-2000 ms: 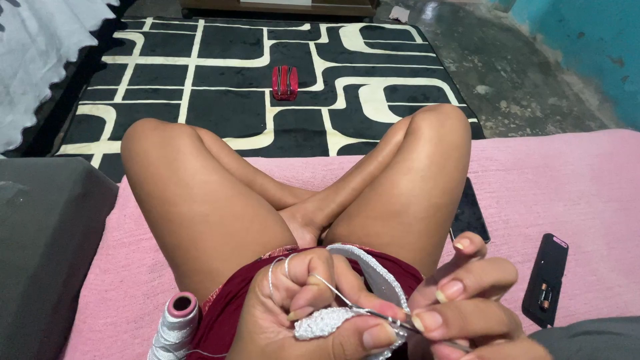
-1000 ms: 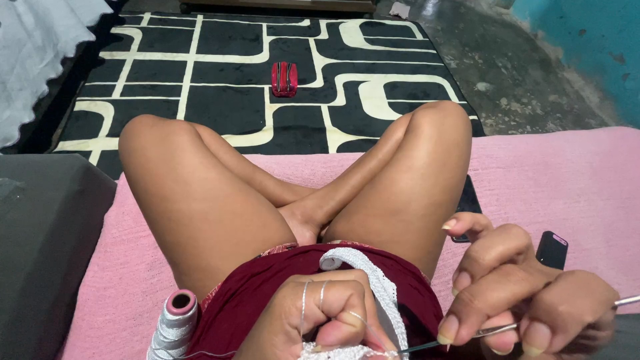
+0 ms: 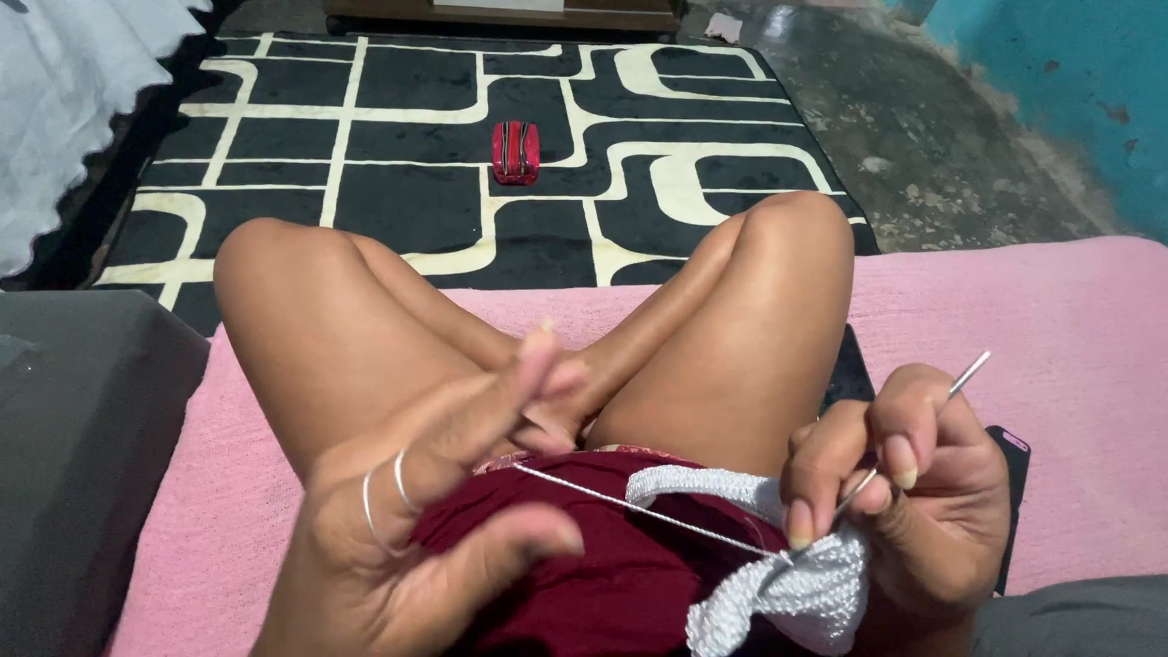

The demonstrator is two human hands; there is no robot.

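Note:
My right hand (image 3: 922, 493) grips a thin metal crochet hook (image 3: 967, 374), its shaft slanting up to the right. White crocheted work (image 3: 812, 593) hangs below those fingers, and a narrow crocheted band curves back from it over the dark red cloth on my lap. Raised at the left, my left hand (image 3: 429, 493) is spread, thumb and fingers apart. White yarn (image 3: 639, 511) is looped around one of its fingers and runs taut from near the fingertips to the crochet work. The spool is not in view.
I sit cross-legged on a pink cover (image 3: 1049, 338). A dark phone-like object (image 3: 849, 365) and another dark item (image 3: 1013, 456) lie at the right. A grey cushion-like block (image 3: 82, 456) is at the left. Ahead, a red zippered pouch (image 3: 516, 153) rests on a patterned rug (image 3: 411, 82).
My left hand has opened and moved left, off the crochet work it held. The work now hangs at my right hand with the hook tilted upward. The yarn spool seen earlier at lower left is out of sight.

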